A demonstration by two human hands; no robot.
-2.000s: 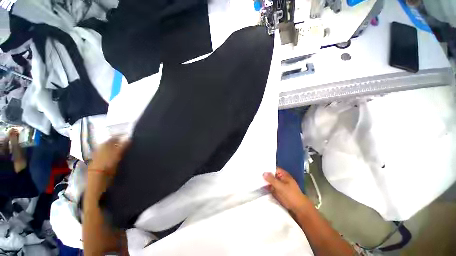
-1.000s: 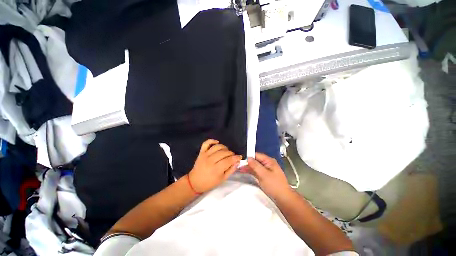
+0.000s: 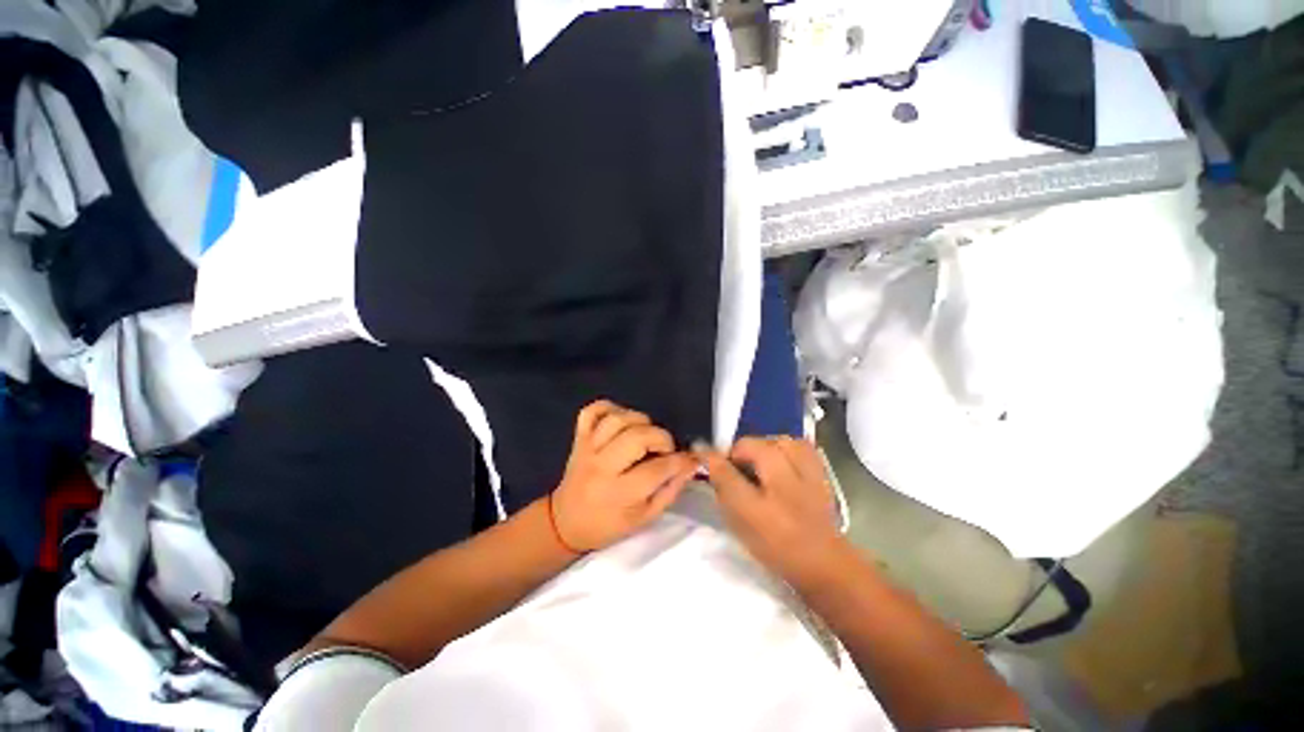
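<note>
A large black panel (image 3: pixel 551 215) lies over the white table and hangs down to my lap. A white fabric strip (image 3: pixel 739 272) shows along its right edge, running up to the machine's presser foot area (image 3: pixel 704 17) at the top edge of the view. My left hand (image 3: pixel 618 472) holds the black panel's near right corner, fingers bent. My right hand (image 3: pixel 772 486) touches my left fingertips and pinches the same corner, where black and white edges meet. The fingertips are slightly blurred and partly hide the edge.
A black phone (image 3: pixel 1057 85) lies on the table right of the machine (image 3: pixel 844 50). A ruler strip (image 3: pixel 972 193) runs along the table's front edge. A white cloth heap (image 3: pixel 1044 372) hangs at right. Grey-white and black garment bundles (image 3: pixel 136 386) lie at left.
Since the earliest frame, my left hand has moved right to meet my right hand at the corner, and the black panel now covers the white piece. Since one second ago, my right fingers have curled more.
</note>
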